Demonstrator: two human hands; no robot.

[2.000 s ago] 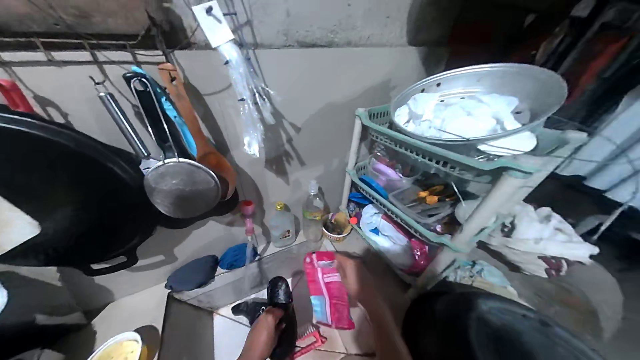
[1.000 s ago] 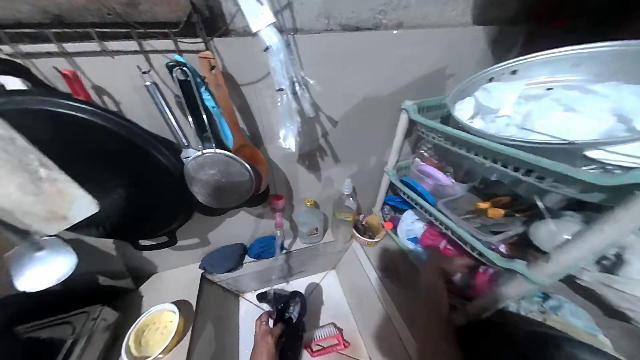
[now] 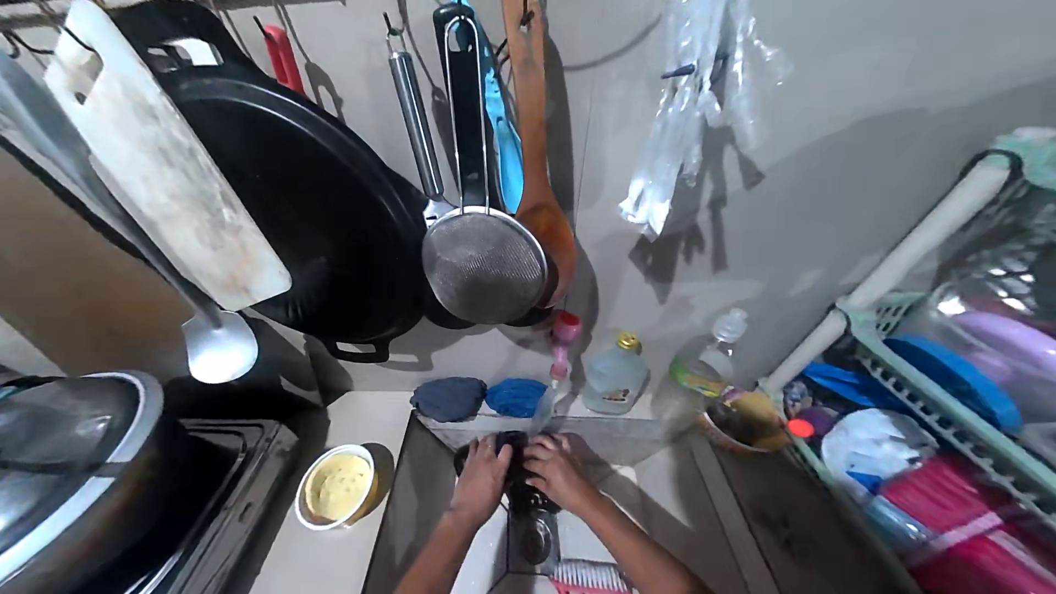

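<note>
My left hand [image 3: 483,478] and my right hand [image 3: 557,470] are both on a wet black item [image 3: 521,487] in the tiled sink, one from each side. Its exact kind cannot be told; the fingers cover its upper part. Water seems to run onto it from the pink-topped faucet [image 3: 561,355] just above. Below the hands the metal drain [image 3: 536,540] shows on the sink floor. A pink scrub brush with white bristles [image 3: 590,576] lies near my right forearm.
Behind the sink are a grey cloth [image 3: 448,398], a blue cloth [image 3: 516,397] and clear bottles [image 3: 615,375]. A tub of yellow paste [image 3: 338,488] and a lidded pot [image 3: 74,470] stand left. A strainer [image 3: 485,266] hangs above; a green rack [image 3: 949,404] stands right.
My right hand has moved from near the rack at the right into the sink, onto the black item. The pink packet it was at two seconds ago is now on the rack. The view has swung left.
</note>
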